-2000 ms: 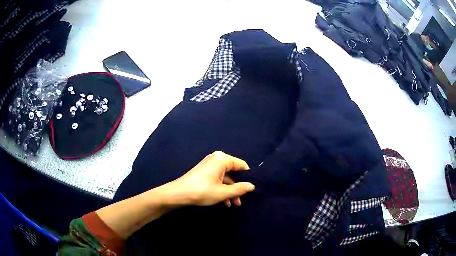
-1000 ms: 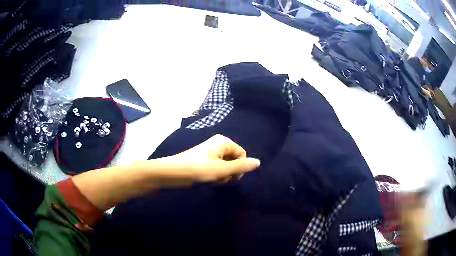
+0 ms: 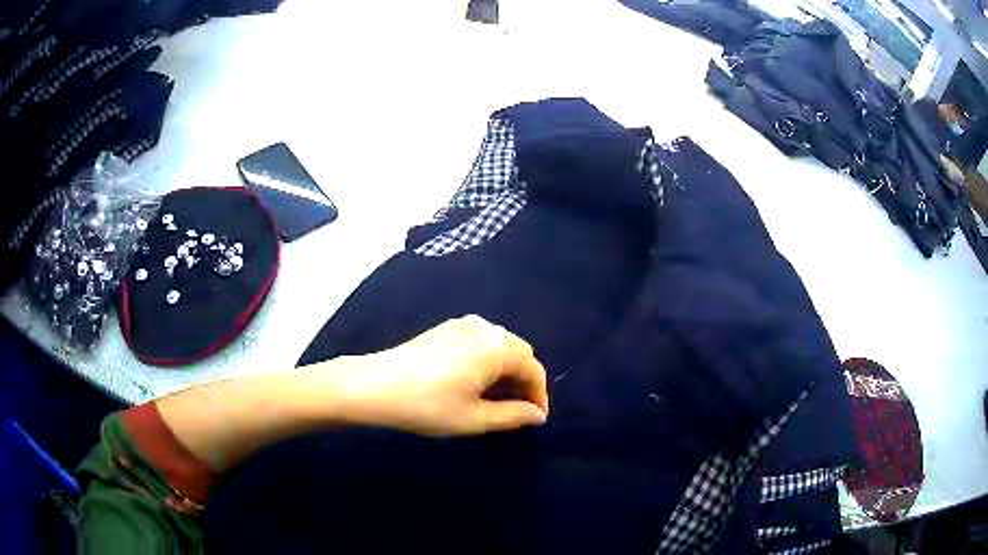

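A large navy garment [image 3: 585,282] lies in front of me, with black-and-white check at its neck, armhole and lower right. My left hand [image 3: 466,379] rests over its middle, fingers curled and thumb close to the index finger. Whether cloth or a small button is pinched there cannot be told. A short pale mark shows on the cloth just right of the fingertips, and another farther right. My right hand is not in view.
At left are a black red-edged mat [image 3: 200,304] with loose buttons, a clear bag of buttons [image 3: 81,260] and a phone [image 3: 287,190]. A red plaid oval piece [image 3: 883,439] lies at right. Dark garments [image 3: 834,119] are piled at back right, near a person [image 3: 953,121].
The blurred right hand seen at the lower right one second ago has left the picture. My left hand stays over the garment, its fingers more curled. The view has shifted slightly.
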